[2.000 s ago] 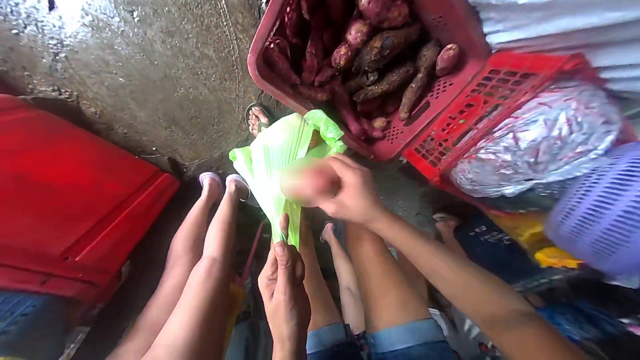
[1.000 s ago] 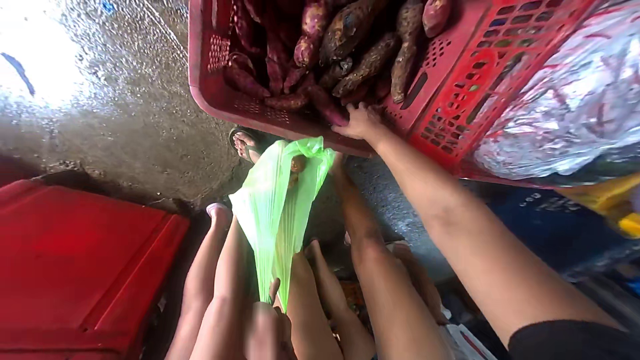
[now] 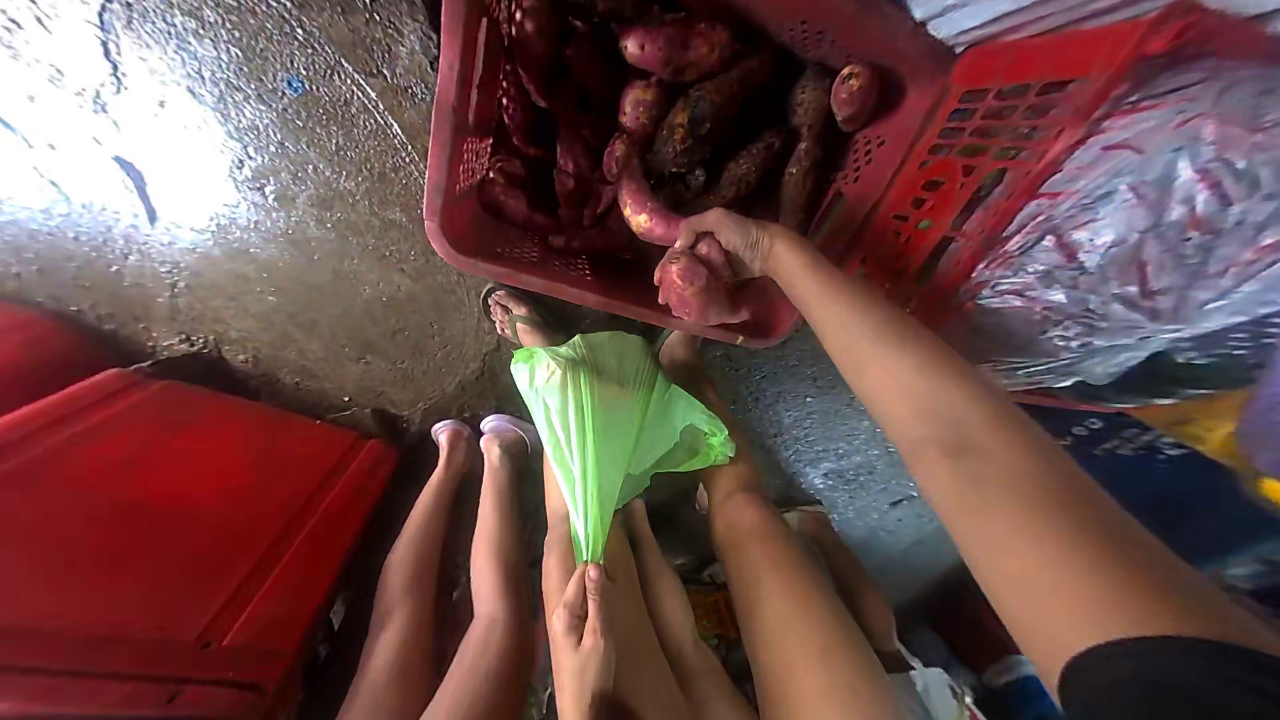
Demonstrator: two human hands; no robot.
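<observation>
My left hand [image 3: 583, 635] pinches the gathered end of a thin light-green plastic bag [image 3: 610, 410], which spreads out above my legs toward the crate. My right hand [image 3: 735, 243] reaches over the near right corner of a red plastic crate [image 3: 600, 290] and grips a curved, reddish-purple sweet potato [image 3: 645, 208]. A knobbly sweet potato [image 3: 690, 285] lies directly below the fingers; whether they hold that one too cannot be told. Many more sweet potatoes [image 3: 715, 110], some smooth and red, others brown and dirt-covered, fill the crate.
Against the right side stands a red lattice crate [image 3: 1000, 120] with clear plastic wrapping [image 3: 1150, 210]. A large red box or lid [image 3: 180, 520] occupies the left. Another person's legs [image 3: 495, 560] in light slippers are beside mine. The concrete floor [image 3: 300, 270] is wet.
My right hand, at the crate's near edge one second ago, now grips a sweet potato. Two seconds ago it was at the bag. The bag's opening has swung to the right.
</observation>
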